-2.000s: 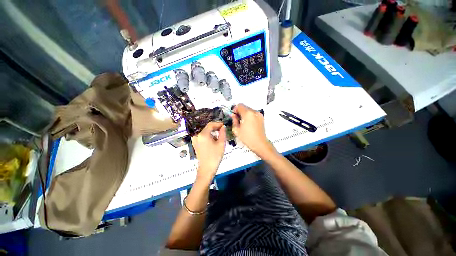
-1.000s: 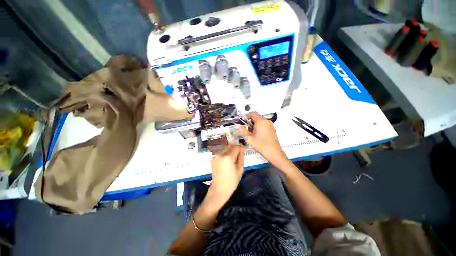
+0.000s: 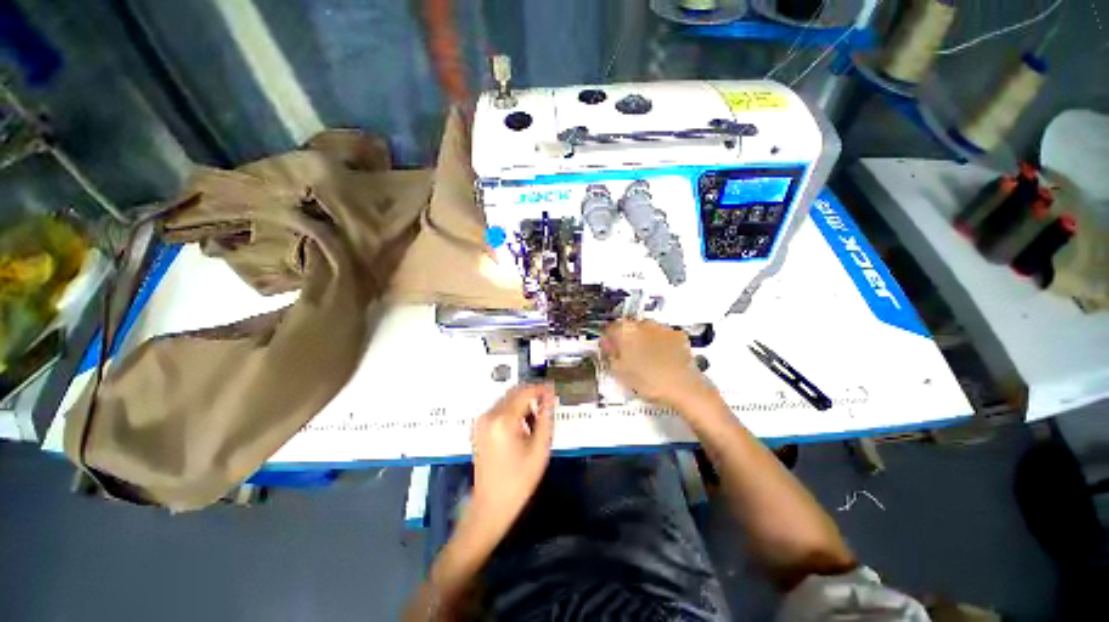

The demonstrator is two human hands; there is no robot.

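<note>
The white overlock machine (image 3: 657,152) stands on the table with its front looper cover (image 3: 575,380) open. My right hand (image 3: 651,358) is at the right side of the dark looper and needle area (image 3: 562,286), fingertips together; what they hold, if anything, is too small to tell. My left hand (image 3: 513,440) is below and left of the opened cover, near the table's front edge, with thumb and forefinger tips close together. No thread shows between them. Grey tension knobs (image 3: 637,209) sit above my right hand. Black thread snips (image 3: 791,374) lie right of the machine.
Brown garment pieces (image 3: 262,328) are heaped left of the needle area. The white table's blue front edge (image 3: 365,462) runs below my hands. Tan thread cones (image 3: 1003,103) are on the thread stand behind right. Black thread cones (image 3: 1043,247) with red tops stand on the side table.
My left hand has moved down and left, away from the looper area and my right hand. The opened cover is in plain view. My right hand stays by the loopers. The camera view has shifted.
</note>
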